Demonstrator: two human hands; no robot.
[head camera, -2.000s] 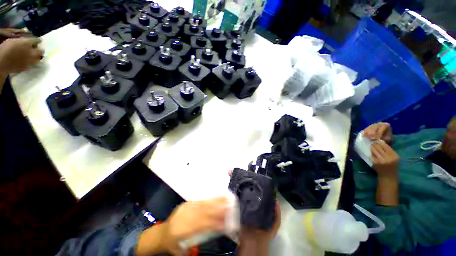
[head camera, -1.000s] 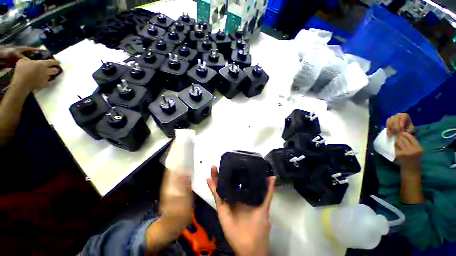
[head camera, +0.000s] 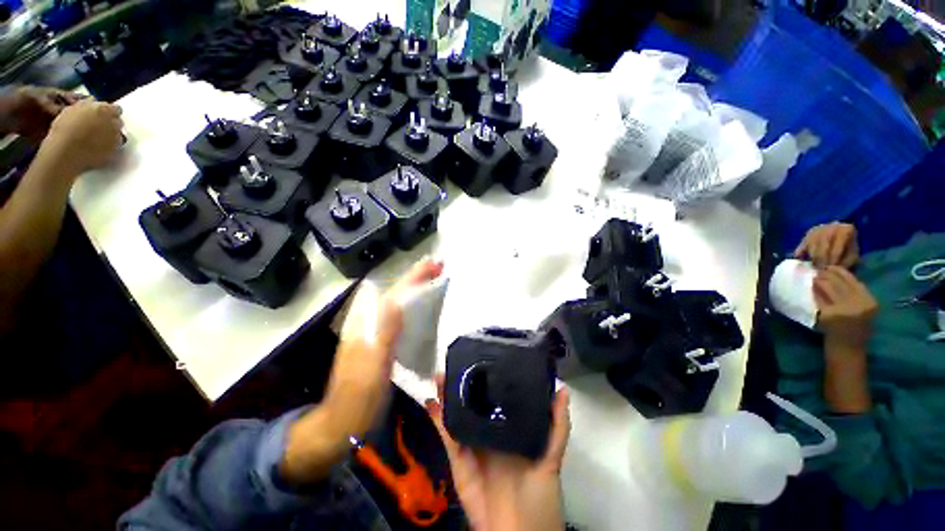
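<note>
My right hand (head camera: 508, 482) is below the middle, palm up, and grips a black plug-in cube (head camera: 499, 392) by its sides. A round recess shows on the cube's upper face. My left hand (head camera: 363, 379), slightly blurred, is left of the cube and apart from it, with a white wiping cloth (head camera: 420, 322) at its fingers. Several black cubes (head camera: 596, 337) lie in a cluster just right of the held one, prongs to the side. Many more cubes (head camera: 347, 228) stand prongs-up on the left table.
A translucent squeeze bottle (head camera: 725, 456) lies at the lower right. Whitish printed bags (head camera: 679, 145) are piled upper right beside a blue bin (head camera: 839, 114). An orange-handled tool (head camera: 414, 485) is below the table edge. Another person's hands (head camera: 88, 135) are far left, another's (head camera: 839, 285) at right.
The held cube has turned, so another face shows, and has come near the table's middle. My left hand has moved away from it, and the cloth now spreads beyond its fingers.
</note>
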